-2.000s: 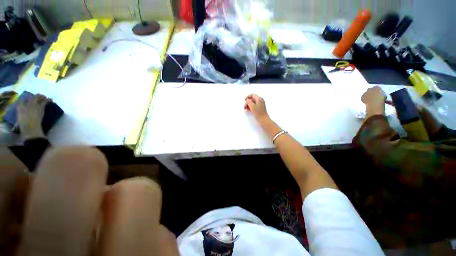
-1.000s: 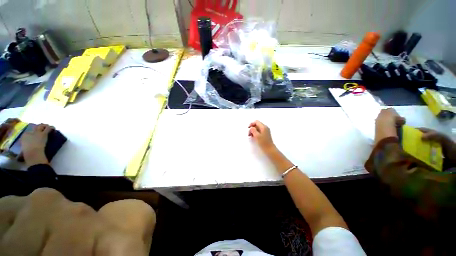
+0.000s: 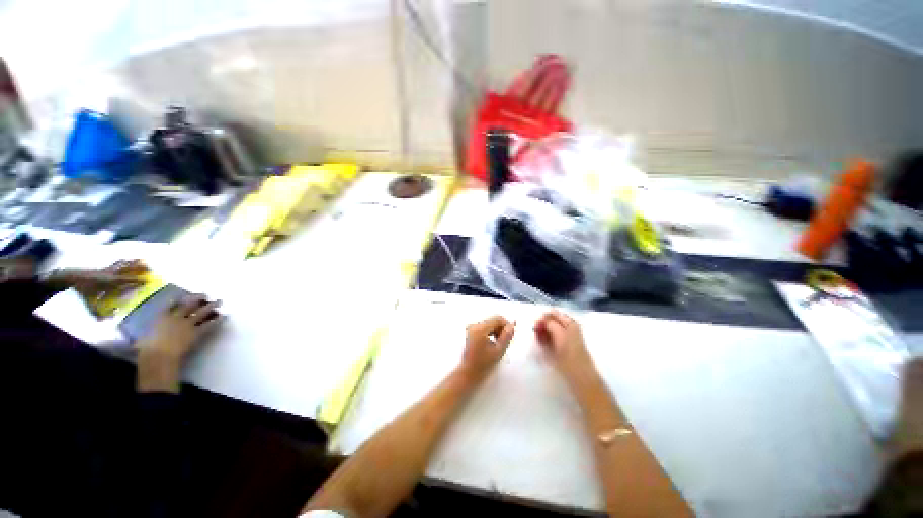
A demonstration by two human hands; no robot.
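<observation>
My left hand (image 3: pixel 488 344) and my right hand (image 3: pixel 562 339) rest close together, not touching, on the white bench (image 3: pixel 698 415). The fingers of both are loosely curled, and I see nothing in them. The picture is blurred there. Just behind them lies a large crumpled clear poly bag (image 3: pixel 597 265) with dark pieces (image 3: pixel 536 258) and a bit of yellow (image 3: pixel 645 235) showing.
Yellow cartons (image 3: pixel 288 207) lie beyond the yellow-taped edge (image 3: pixel 349 390). A left neighbour's hands (image 3: pixel 180 329) are on a yellow-and-grey carton (image 3: pixel 147 309). Behind stand a red tote bag (image 3: pixel 516 116) and an orange bottle (image 3: pixel 838 207). Flat plastic bags (image 3: pixel 848 339) and a person's arm are at right.
The large blurred hand close to the camera is gone, and my left hand is now on the bench beside my right. The view has turned left and up.
</observation>
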